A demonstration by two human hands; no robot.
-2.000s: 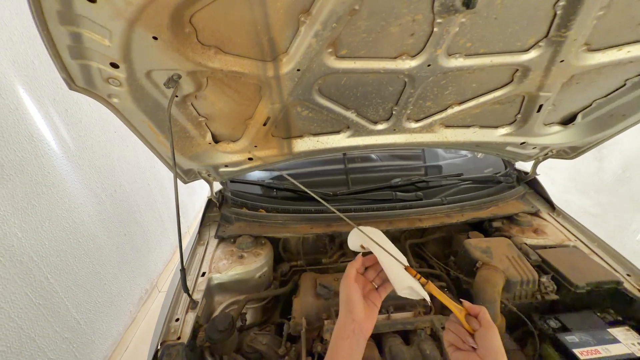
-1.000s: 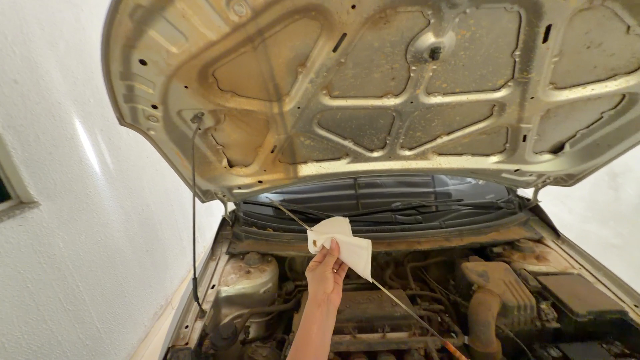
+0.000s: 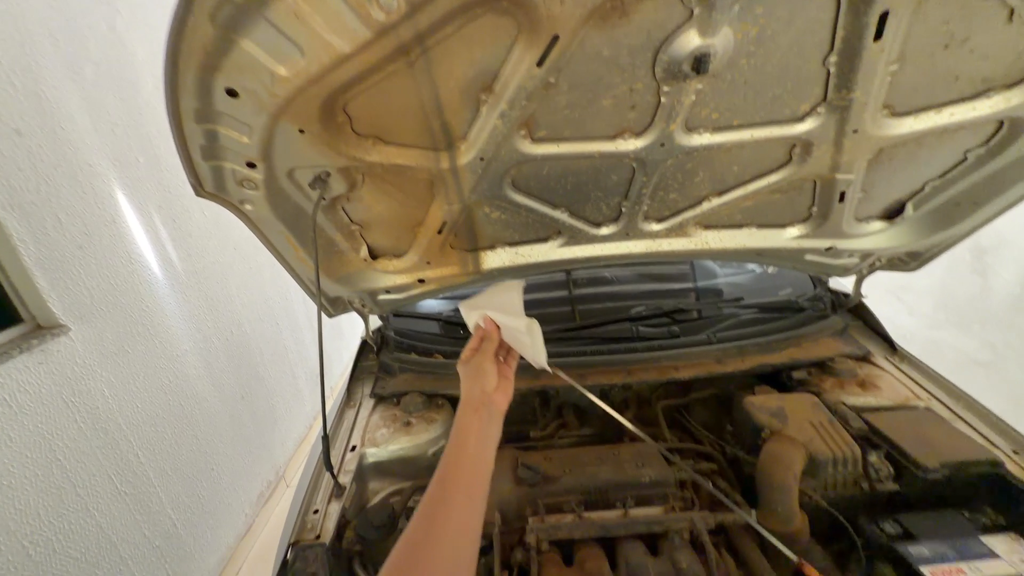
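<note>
My left hand (image 3: 488, 364) pinches a folded white paper wipe (image 3: 512, 320) around the far end of a long thin metal dipstick (image 3: 656, 440). The dipstick slants from the wipe down to the lower right, across the dusty engine bay. Only a bit of its orange-yellow handle (image 3: 806, 568) shows at the bottom edge. My right hand is out of the frame. The tip of the dipstick is hidden by the wipe.
The car's hood (image 3: 592, 184) stands raised, with a prop rod (image 3: 320, 344) at its left. Below lie the dusty engine cover (image 3: 584, 472), an air filter housing (image 3: 800, 432) and a battery (image 3: 952, 544). A white wall (image 3: 144, 384) rises at the left.
My left hand and the wipe have moved up along the dipstick, away from its handle, to its far end. My right hand, on the handle two seconds ago, has left the view.
</note>
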